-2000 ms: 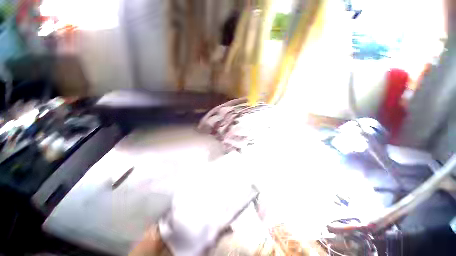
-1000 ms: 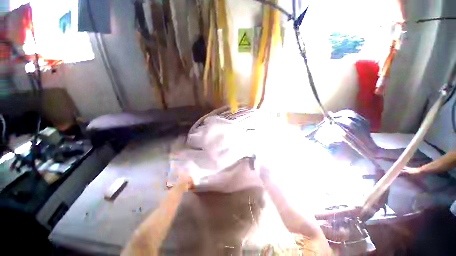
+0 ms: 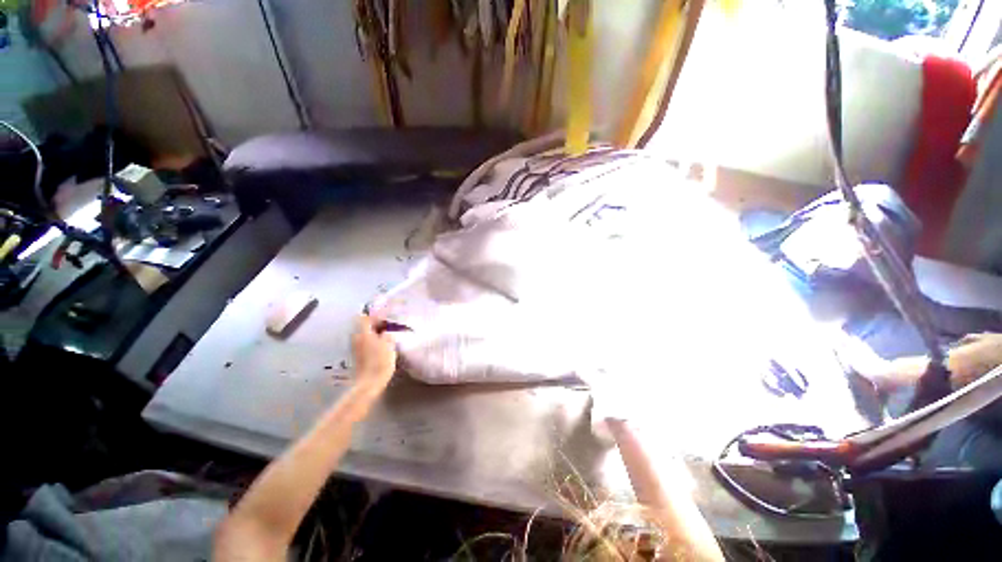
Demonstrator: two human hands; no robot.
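A pale garment piece (image 3: 467, 340) lies spread on the pale pressing table, its right part washed out by glare. My left hand (image 3: 375, 349) holds its left corner, where a small dark edge shows by the fingers. My right hand (image 3: 607, 415) is at the cloth's near edge, partly lost in glare; its fingers cannot be made out. The steam iron's orange-brown handle (image 3: 797, 449) is parked at the table's right front, with no hand on it.
A tan block (image 3: 291, 315) lies on the table at left. Crumpled striped cloth (image 3: 516, 181) is at the back. A dark padded cushion (image 3: 363, 154) stands behind. A pale hose (image 3: 934, 415) and hanging cable (image 3: 844, 187) are at right, near another person's hand (image 3: 972, 357). A cluttered bench is at left.
The cloth that was lifted and bunched between my hands now lies flatter on the table. My left hand has moved to its left corner. The view has tilted downward.
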